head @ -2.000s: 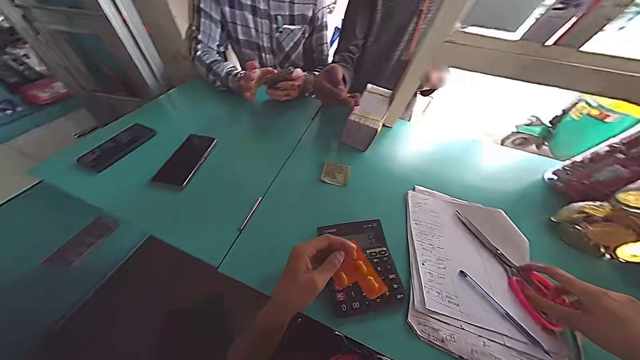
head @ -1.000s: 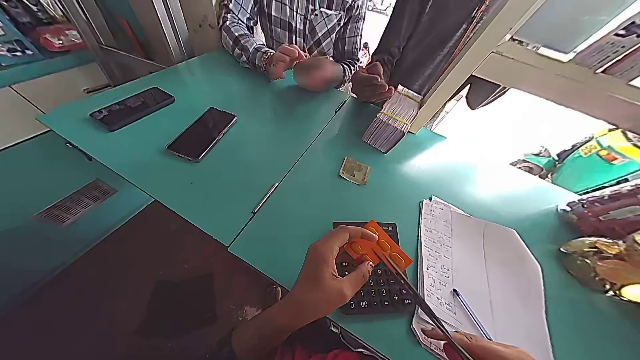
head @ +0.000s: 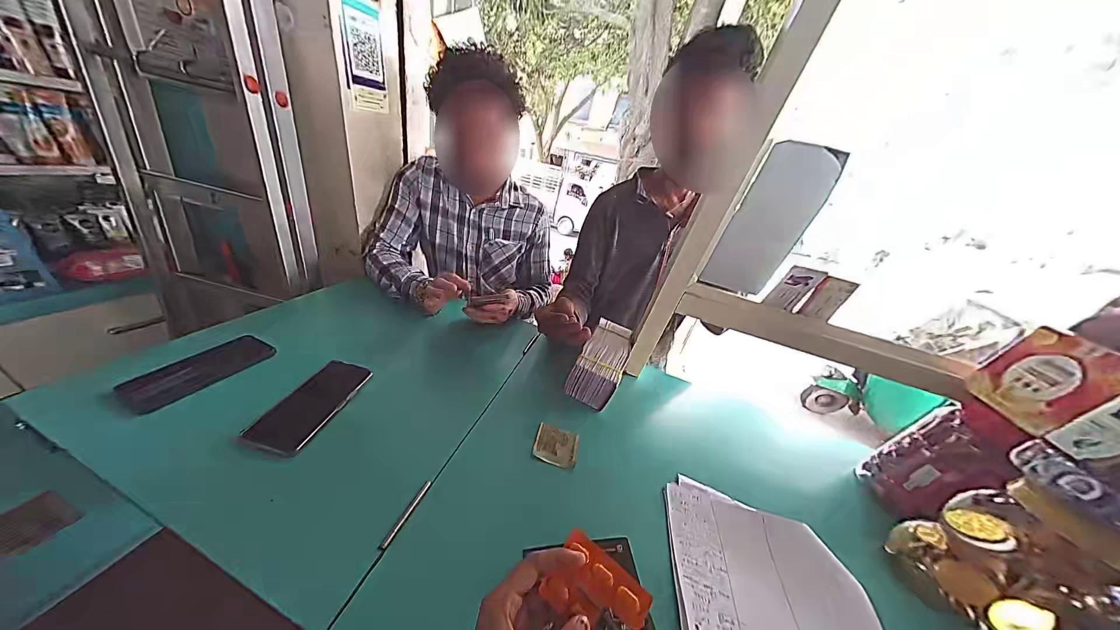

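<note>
At the bottom edge, my left hand (head: 525, 595) holds an orange blister pack (head: 597, 582) between thumb and fingers, above a black calculator (head: 623, 553) that is mostly covered. My right hand is out of view, and so are the scissors. To the right of the calculator lies a stack of handwritten paper sheets (head: 761, 560). A small folded banknote (head: 556, 444) rests farther back on the green counter (head: 472, 525), near a banded bundle of slips (head: 602, 363).
Two smartphones (head: 306, 409) (head: 194, 374) lie on the left of the counter. Two people (head: 477, 227) (head: 630, 245) stand across it, one holding a phone. Jars (head: 971, 551) and boxes (head: 1041, 381) crowd the right side; a metal post (head: 709, 210) rises at the back.
The view has tilted up. My right hand held scissors by the handles two seconds ago, then had the blades at the orange blister pack; hand and scissors have left the view.
</note>
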